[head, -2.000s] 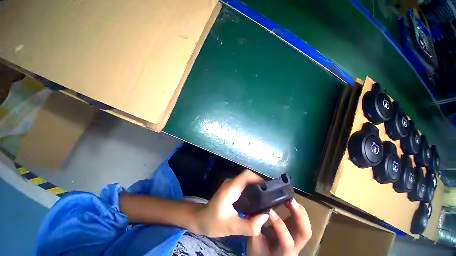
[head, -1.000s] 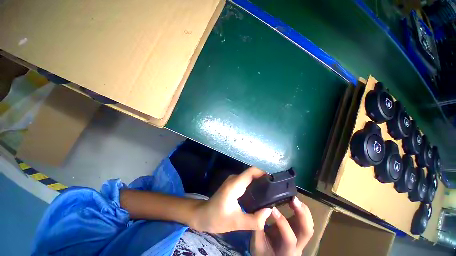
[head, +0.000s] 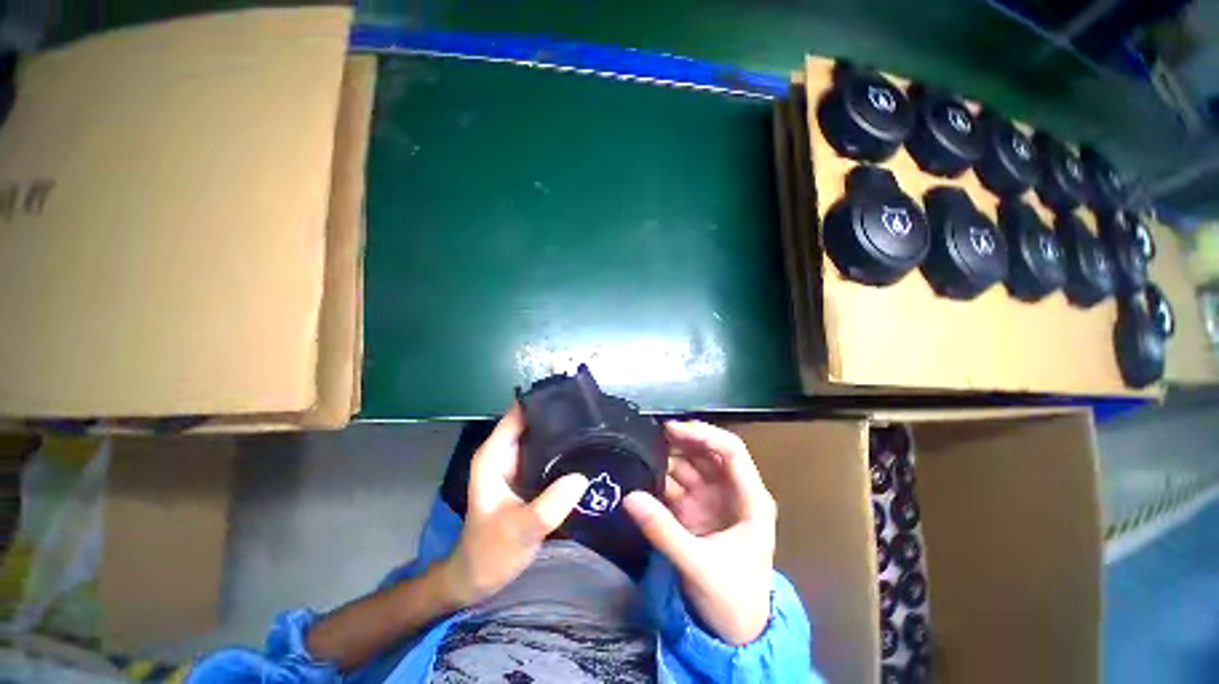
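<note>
A black round housing point(head: 608, 434) is held over my lap at the bench edge, its face turned up towards me. A small black logo cap with a pale emblem point(head: 598, 494) sits in the face. My left hand point(head: 505, 505) grips the housing's left side, with the thumb on the cap's left edge. My right hand point(head: 711, 521) holds the right side, with the thumb close to the cap's right edge. The fingers under the housing are hidden.
Several finished units point(head: 965, 241) lie in rows on stacked cardboard point(head: 936, 345) at the right. More cardboard sheets point(head: 174, 227) are stacked at the left. An open parts carton point(head: 1012, 535) with small black caps inside is below at the right. The green bench point(head: 575, 227) lies between the stacks.
The view has turned and levelled. The housing, seen from the side before, now has its face and emblem turned up. Both thumbs are on or near the cap. Caps in the carton now show.
</note>
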